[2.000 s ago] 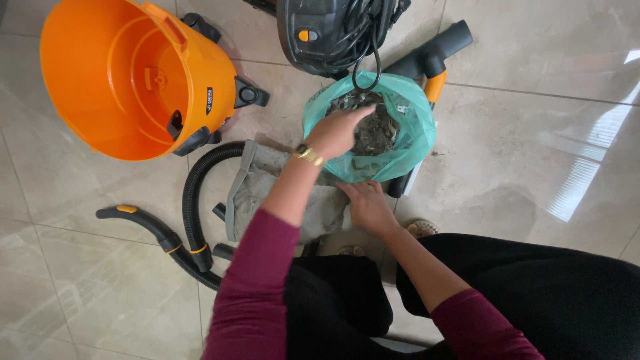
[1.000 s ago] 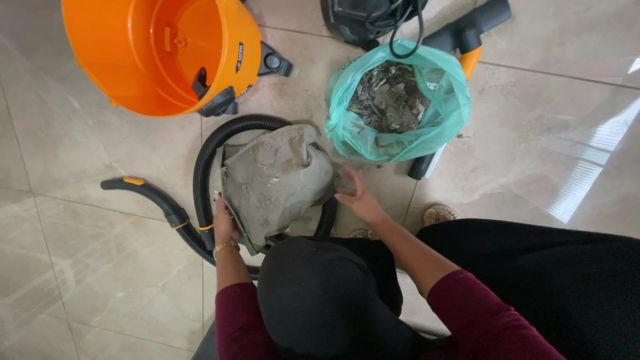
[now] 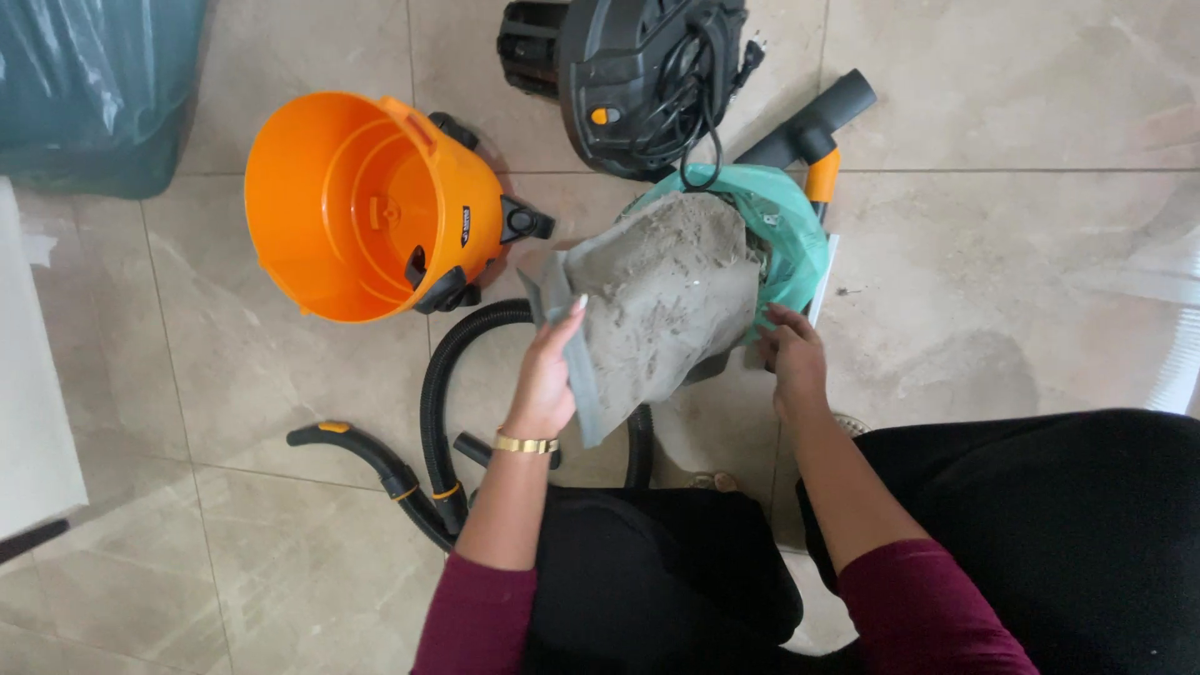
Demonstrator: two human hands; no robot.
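Observation:
A dusty grey vacuum cleaner filter bag [image 3: 666,300] is held up at a slant, its far end over a green plastic bag [image 3: 797,220]. My left hand [image 3: 548,375] grips the filter bag's stiff edge on the left, thumb on top. Beside the rim of the green bag, my right hand [image 3: 792,361] has bent fingers that seem to pinch the plastic; the fingertips are partly hidden. Most of the green bag's contents are covered by the filter bag, with some grey debris showing at its right side.
An orange vacuum drum [image 3: 375,211] lies at upper left. The black motor head [image 3: 609,94] with its coiled cord is beyond the green bag, next to a floor nozzle [image 3: 811,117]. A black hose [image 3: 436,375] curves on the tiles under the filter bag. A dark plastic bag [image 3: 89,94] occupies the upper left corner.
The filter bag has moved from the floor by the hose to over the green bag, lifted by my left hand. My right hand has gone from beside the filter bag to the green bag's rim.

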